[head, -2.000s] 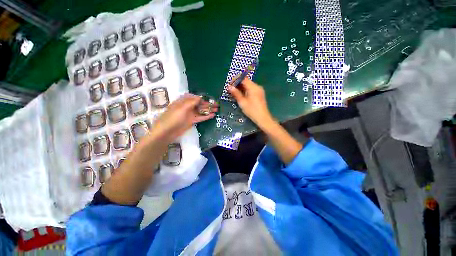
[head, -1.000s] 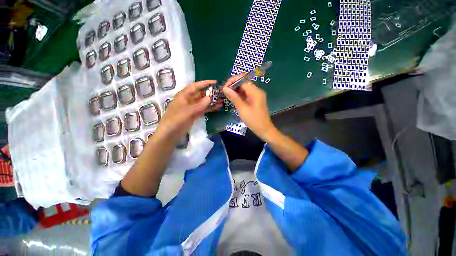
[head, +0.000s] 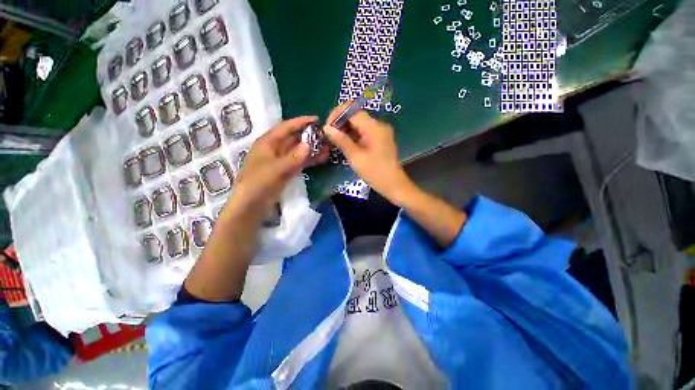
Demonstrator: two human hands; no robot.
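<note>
My left hand (head: 273, 156) holds a small silvery housing (head: 313, 139) between thumb and fingers, partly covered by them. My right hand (head: 364, 145) grips a slim pointed tool (head: 354, 107), its rear end sticking out up and to the right. The tool's front end meets the housing; its exact tip is too small to see. A gridded adhesive strip (head: 371, 49) lies on the green bench just beyond my right hand. A small strip piece (head: 353, 188) lies at the bench's front edge below my hands.
A white-lined tray (head: 267, 99) with rows of housings lies left, beside stacked white liners (head: 57, 228). Another gridded strip (head: 529, 57) lies right, with loose tiny frames (head: 474, 57) beside it. A translucent bag (head: 670, 114) hangs at the far right. The bench's front edge (head: 457, 141) slants up rightward.
Compared with two seconds ago, my right hand has moved from the adhesive strip to the housing in my left hand, bringing the tool against it. The view has also shifted.
</note>
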